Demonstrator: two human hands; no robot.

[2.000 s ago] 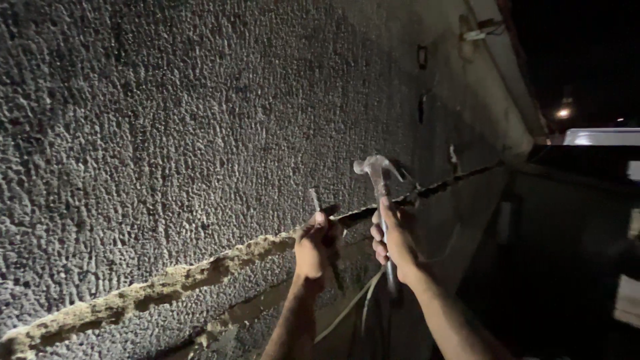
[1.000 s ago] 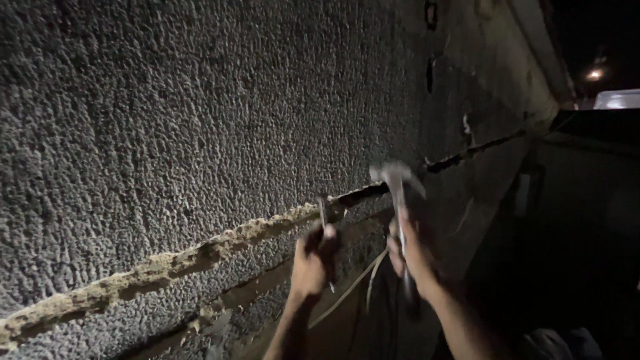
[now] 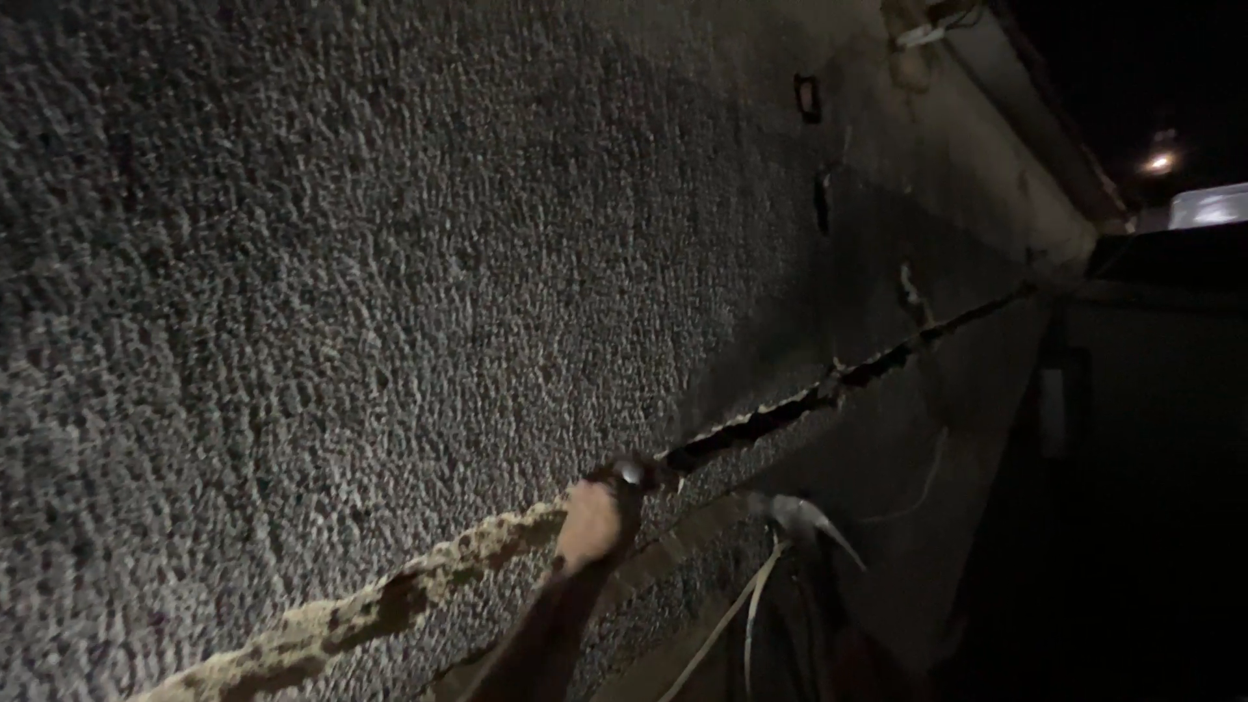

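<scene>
My left hand (image 3: 595, 522) is closed at the broken groove (image 3: 409, 595) in the rough textured wall (image 3: 390, 292). The rounded metal end of a chisel-like tool (image 3: 631, 474) shows at the top of this fist; its rest is hidden. Lower and to the right, the claw hammer (image 3: 804, 517) is raised with its pointed claw to the right, apart from the tool's end. My right hand (image 3: 829, 595) is around its handle in deep shadow, so the fingers are hardly visible.
Pale cables (image 3: 726, 619) hang below the groove, between my forearms. Further along the wall are a small rectangular opening (image 3: 807, 97) and a narrow dark slot (image 3: 822, 200). A white fixture (image 3: 919, 37) is high up, and a dark structure stands at the right.
The hammer has dropped lower, away from the groove, and my right hand has gone into shadow. My left hand now covers more of the chisel-like tool, whose shaft showed above the fist earlier.
</scene>
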